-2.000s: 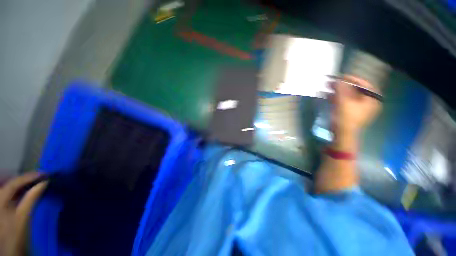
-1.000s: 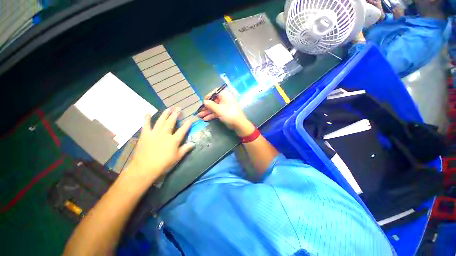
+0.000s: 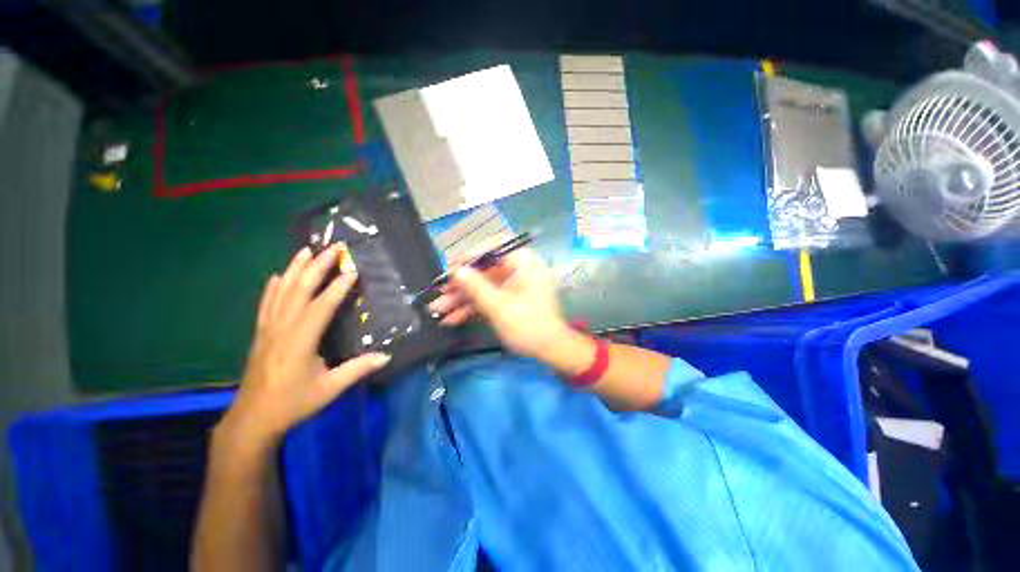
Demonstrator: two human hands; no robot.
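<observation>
The black plastic housing, with small white and orange spots, lies on the dark foam pad near the bench's front edge. My left hand rests on the housing's left side, fingertips on its upper left edge and thumb at its lower end. My right hand holds slim dark tweezers or a pen-like tool, its lower tip over the housing's right side. The short strip sheet lies just right of the pad, partly behind the tool. Whether the tool tip holds a piece is too small to tell.
The two-tone sheet and long strip sheet lie behind. A bagged grey item and white fan stand at right. Blue totes flank me, left and right. A red tape outline is at upper left.
The view has swung back left. My left hand has moved from the strip sheets onto the housing. My right hand, still with the tool, has moved from the long strip sheet to the housing.
</observation>
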